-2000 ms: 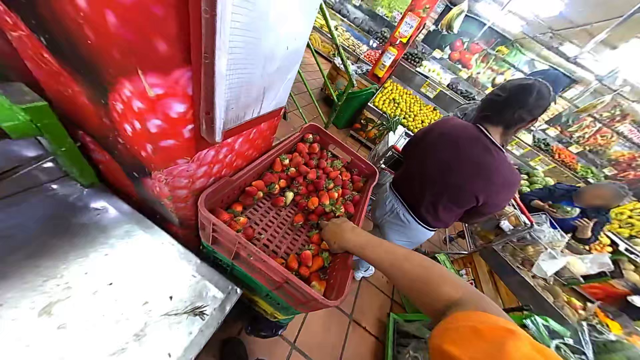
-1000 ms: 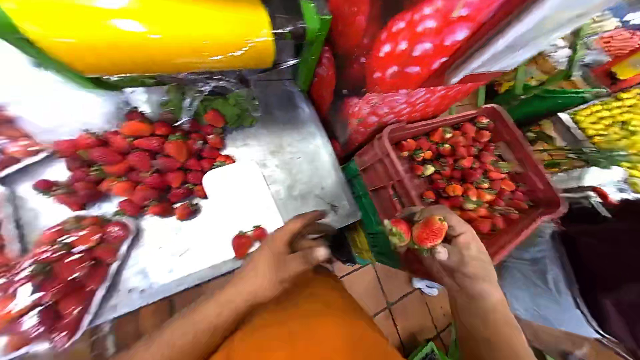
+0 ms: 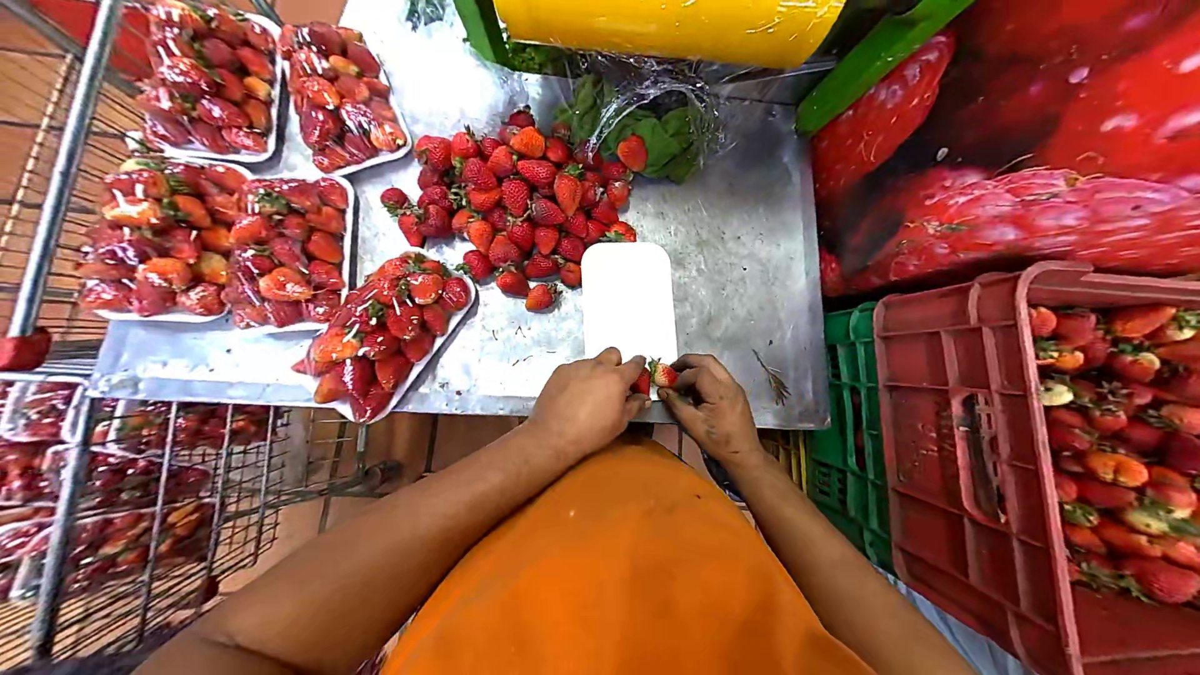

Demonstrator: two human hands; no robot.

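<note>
A white foam tray lies on the metal table near its front edge. At the tray's near end my left hand rests with its fingers against a red strawberry; whether it grips the fruit is hard to tell. My right hand holds a paler strawberry between thumb and fingers, beside the first one. Behind and left of the tray is a heap of loose strawberries. Several film-wrapped trays of strawberries are at the table's left.
A red plastic crate with strawberries stands at the right, next to a green crate. A wire cart holding wrapped packs is at the left. A yellow roll in a green frame, clear film and green leaves are at the back.
The view has swung left from the crate to the table. My right hand has moved from the crate to the white tray with fruit, and my left hand is now at the tray's near end.
</note>
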